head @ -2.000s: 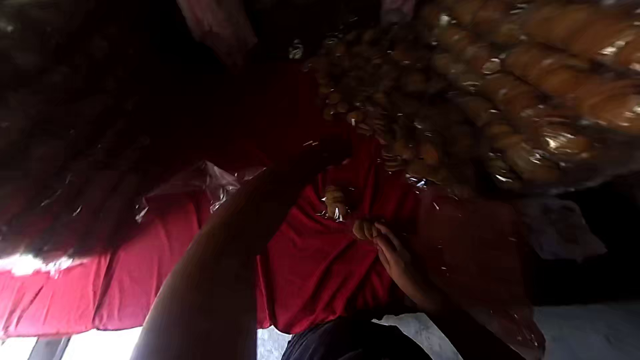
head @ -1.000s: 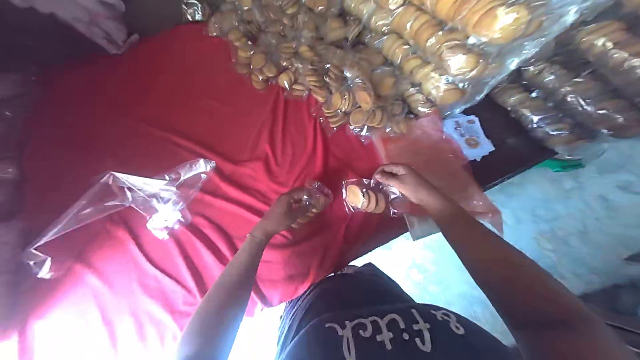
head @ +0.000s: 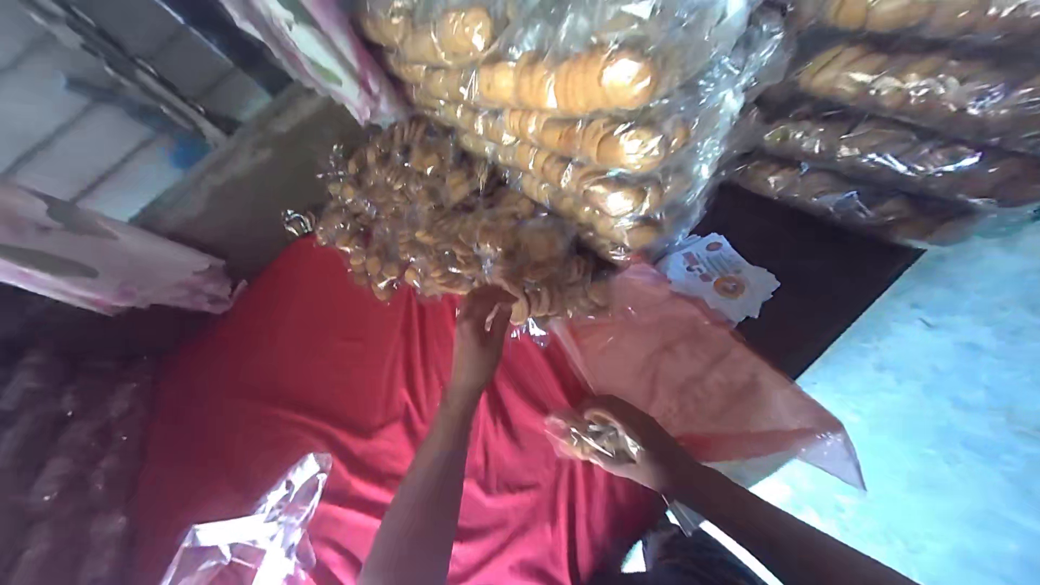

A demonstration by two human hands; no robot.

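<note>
My left hand (head: 486,313) reaches to the near edge of a pile of small clear packets of round biscuits (head: 455,223), its fingertips against the packets. Whether it grips one is hidden. Lower right, over the red cloth (head: 390,390), my right hand (head: 621,443) is closed around a clear plastic packet of biscuits (head: 597,435), part of which shows past the fingers.
Large clear bags of stacked biscuits (head: 569,89) stand behind the pile, with more bagged stacks (head: 894,122) at the upper right. Printed paper labels (head: 721,276) lie near a clear plastic sheet (head: 691,366). A crumpled clear bag (head: 260,528) lies lower left.
My left hand has moved from near my right hand to the pile of packets. The packet at my right hand, earlier held by its edge, is now enclosed in the fingers. The view has shifted.
</note>
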